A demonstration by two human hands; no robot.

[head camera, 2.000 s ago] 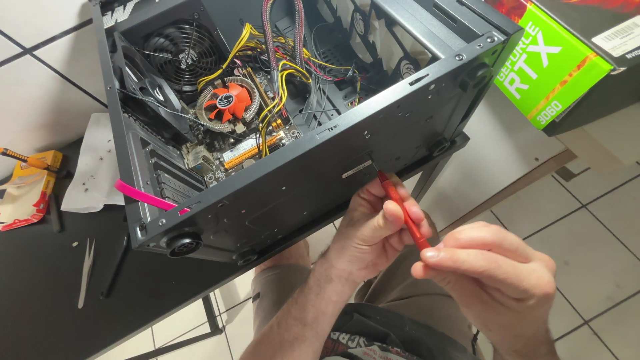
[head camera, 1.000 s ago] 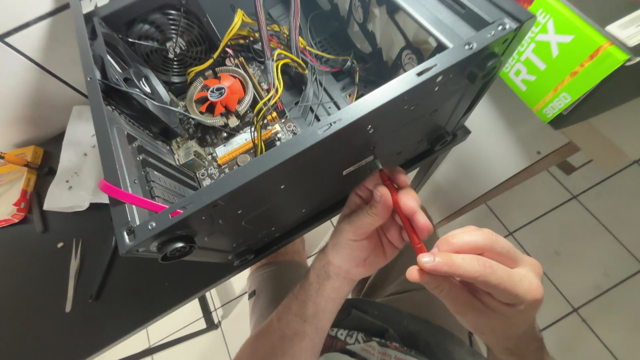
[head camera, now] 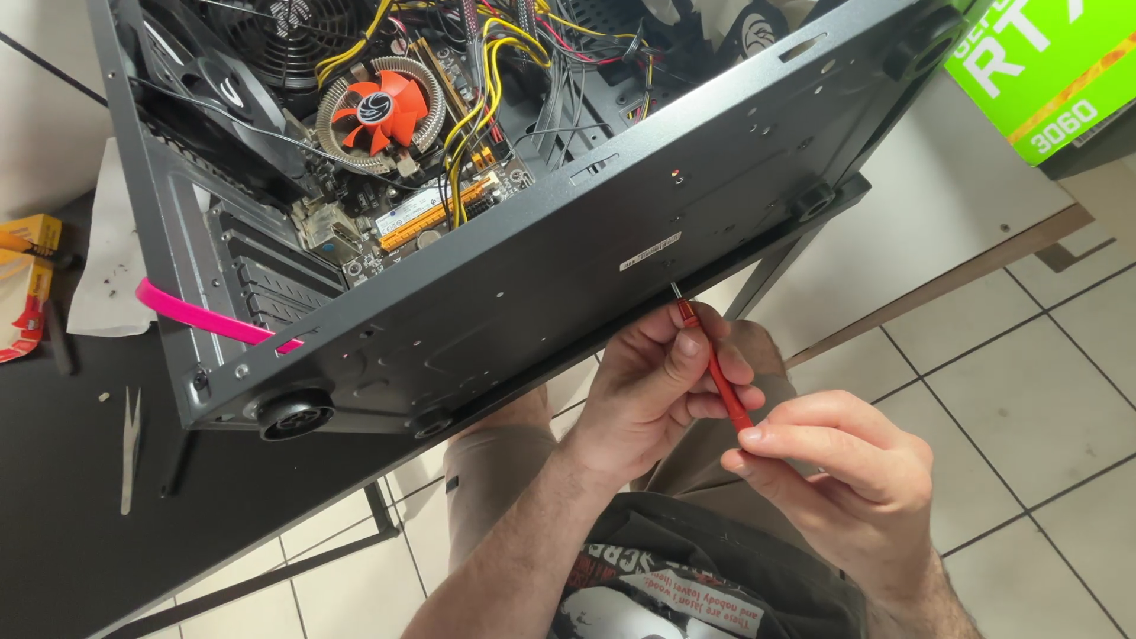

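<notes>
A red precision screwdriver point(head camera: 723, 382) is held between both hands, its thin metal tip pointing up at the dark panel of an open computer case point(head camera: 497, 293). My left hand point(head camera: 648, 382) grips the shaft near the tip. With thumb and fingertips, my right hand point(head camera: 834, 470) pinches the handle's rear end. The tip is just below a small label with writing point(head camera: 650, 252); whether it touches the panel I cannot tell. Inside the case are an orange CPU cooler fan point(head camera: 380, 112), a motherboard, yellow and black cables and black case fans. A pink strap point(head camera: 209, 319) passes through the case's lower left edge.
Metal tweezers point(head camera: 130, 451) lie on the black table point(head camera: 71, 532) at the left, near a white paper point(head camera: 106, 257) with small bits and a yellow and red package point(head camera: 31, 284). A green graphics card box point(head camera: 1038, 80) stands at the upper right.
The screwdriver tip, earlier up against the panel beside the label's right end, now sits below the label, nearer the panel's lower edge. Both hands still hold the screwdriver.
</notes>
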